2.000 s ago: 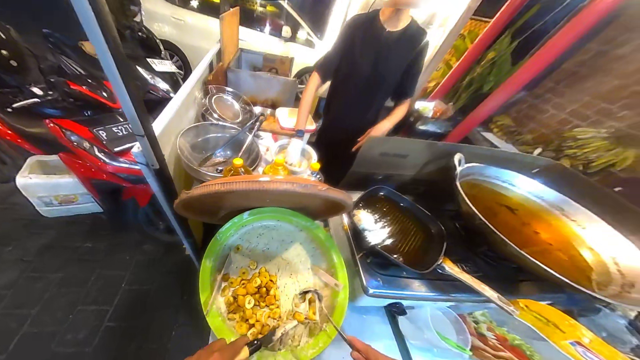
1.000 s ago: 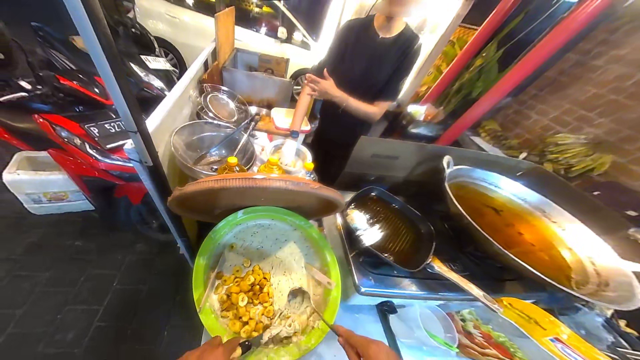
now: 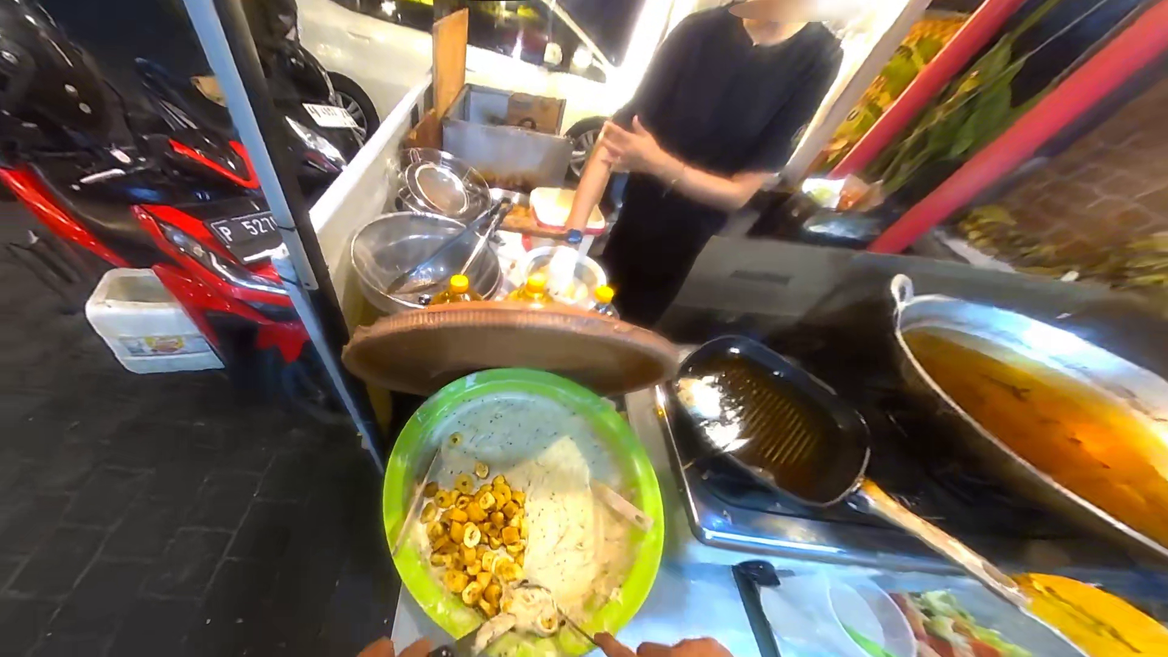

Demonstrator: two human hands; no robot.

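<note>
A green basin (image 3: 650, 511) holds pale batter (image 3: 558, 520) and a heap of sliced, browned rounds of food (image 3: 474, 529). At the bottom edge, my left hand (image 3: 397, 648) is closed on a dark-handled utensil whose working end is in the batter. My right hand (image 3: 662, 646) grips the thin handle of a metal spoon (image 3: 534, 604), its bowl covered with batter and some rounds at the basin's near side. The two utensils are close together. Another flat utensil (image 3: 622, 505) leans inside the basin's right wall. Both hands are partly cut off by the frame.
A grill pan with oil (image 3: 776, 429) stands on the stove at right, beside a large wok of oil (image 3: 1031, 411). A round woven tray (image 3: 511, 351) is behind the basin. Beyond are strainers (image 3: 443, 187), bottles (image 3: 459, 290) and a person in black (image 3: 721, 119). A plastic container (image 3: 871, 616) lies front right.
The spoon has moved from the batter's middle right toward the basin's near edge and now carries batter with rounds. The person opposite has brought their hands together.
</note>
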